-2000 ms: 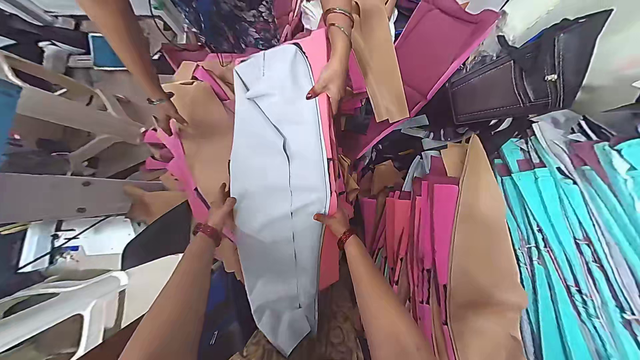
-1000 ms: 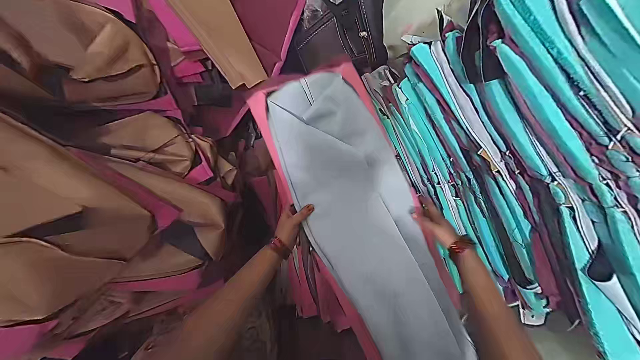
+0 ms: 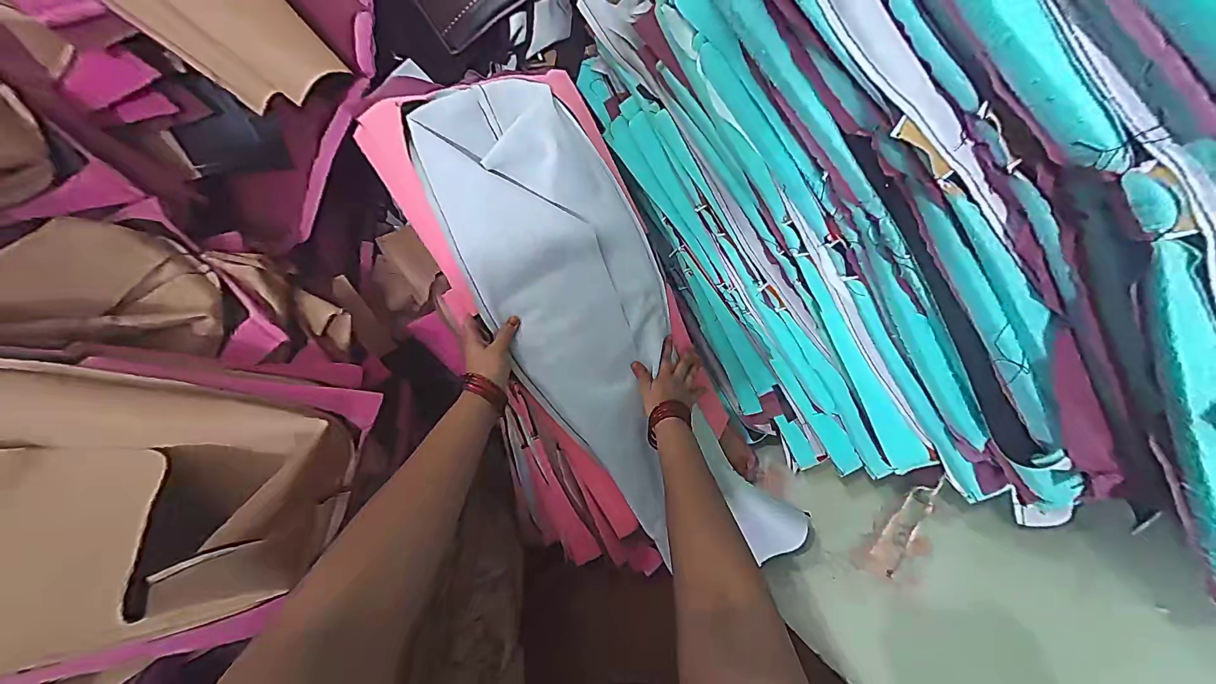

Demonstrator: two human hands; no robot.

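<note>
A pale grey panel of sheet material (image 3: 560, 237) lies on top of pink panels (image 3: 389, 142), whose edges show around it. My left hand (image 3: 488, 353) grips the left edge of this stack, thumb on the grey panel and fingers partly hidden at the side. On the right edge rests my right hand (image 3: 671, 382), its fingers spread over the grey surface and the pink border; whether it grips is unclear. More pink pieces (image 3: 579, 503) fan out below the grey panel. Red bangles circle both wrists.
Tight rows of turquoise, white and maroon pieces (image 3: 817, 285) stand at the right. Tan and magenta panels (image 3: 142, 427) are heaped at the left. A dark stitched bag-like item (image 3: 465, 19) is at the top. A pale green surface (image 3: 997, 589) lies lower right.
The view has swung to the right. My hands have carried the grey and pink panels beside the turquoise rows. Another person's hands touched the stack two seconds ago and are out of view now.
</note>
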